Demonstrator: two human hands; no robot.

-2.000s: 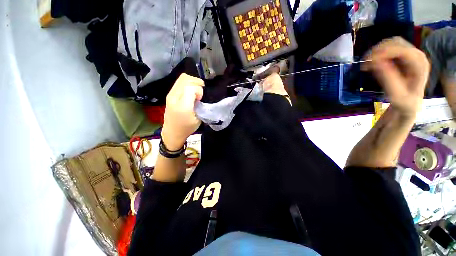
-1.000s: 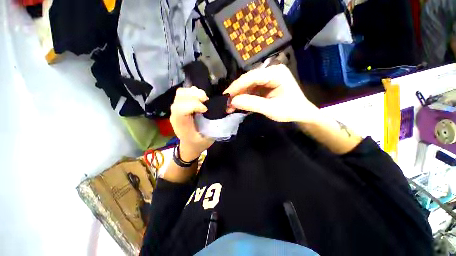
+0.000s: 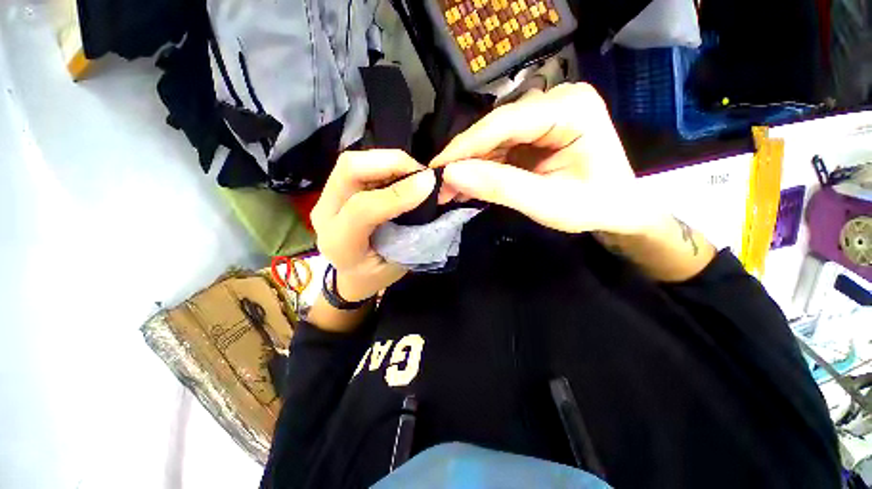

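My left hand (image 3: pixel 361 212), with a dark band at the wrist, holds a small grey-and-black fabric part (image 3: pixel 421 243) in front of my chest. Its grey folded end hangs below my fingers and a black portion lies between the hands. My right hand (image 3: pixel 556 160) pinches the black edge between thumb and forefinger, its fingertips close against my left thumb. The pinched edge is mostly hidden by the fingers. A black strip (image 3: pixel 388 103) stands above the left hand; whether it joins the part I cannot tell.
A grey-and-black garment heap (image 3: pixel 277 76) lies by the wall. A checkered seat (image 3: pixel 497 36) and blue crate (image 3: pixel 703 95) are beyond my hands. Scissors (image 3: pixel 292 275) and a brown box (image 3: pixel 225 334) are at left. The white table (image 3: pixel 703 191) bears yellow tape (image 3: pixel 763 201); a purple machine (image 3: pixel 841 224) is at right.
Two seconds ago my right hand was out at the right, drawing a thin thread from the part. It came back to the part, and now both hands' fingertips are closer together on the black edge.
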